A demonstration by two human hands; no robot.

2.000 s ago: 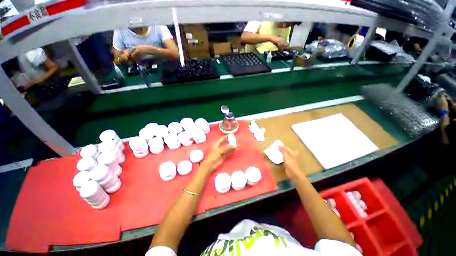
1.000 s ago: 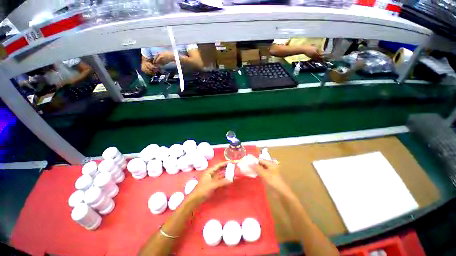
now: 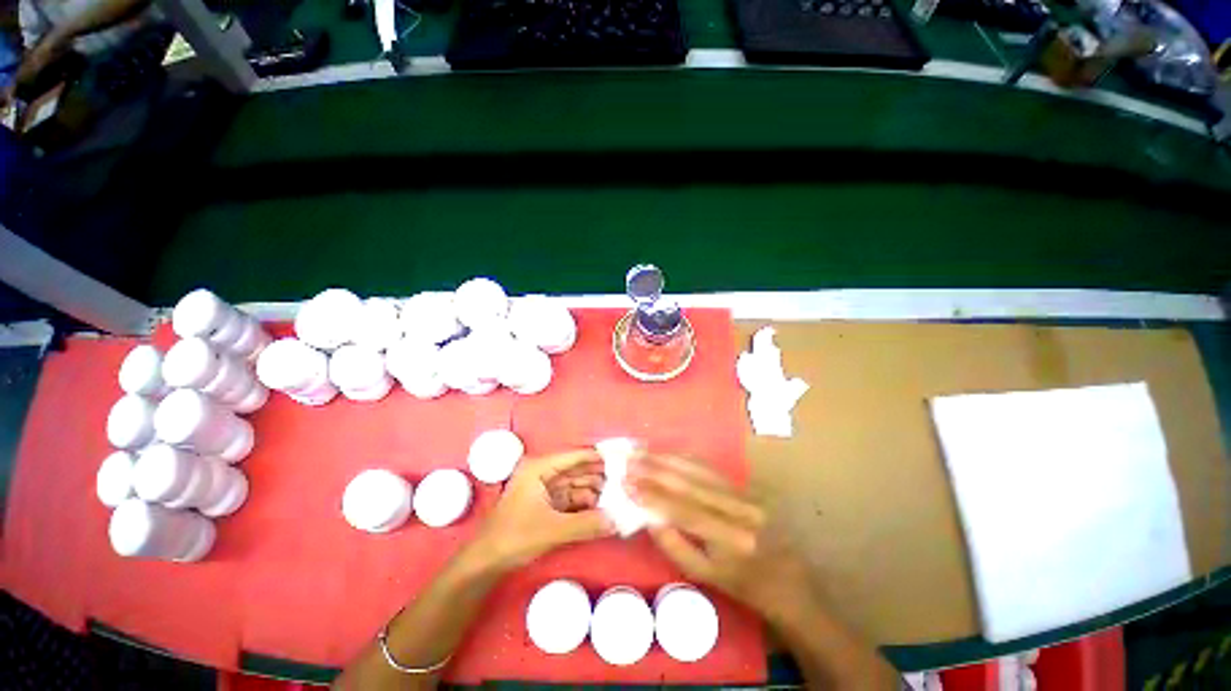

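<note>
My left hand (image 3: 540, 509) and my right hand (image 3: 702, 524) are close together over the red mat (image 3: 304, 574). The right hand presses a white wiping cloth (image 3: 622, 486) between the hands. A white round part in the left fingers is mostly hidden by the cloth. Three white parts (image 3: 622, 625) stand in a row at the near edge. A small group of white parts (image 3: 443, 498) lies left of my left hand. Stacked white parts (image 3: 178, 431) lean at far left, with a cluster (image 3: 417, 339) along the back edge.
A clear bottle (image 3: 655, 342) with its metal lid raised stands at the mat's back. Crumpled white wipes (image 3: 770, 385) lie on the cardboard (image 3: 864, 479), with a white foam sheet (image 3: 1062, 506) at right. A red bin (image 3: 1093, 664) is below the bench edge. Black trays (image 3: 567, 30) are across the green surface.
The view has tilted down. My hands have come together, and the cloth in my right hand now presses on what my left hand holds.
</note>
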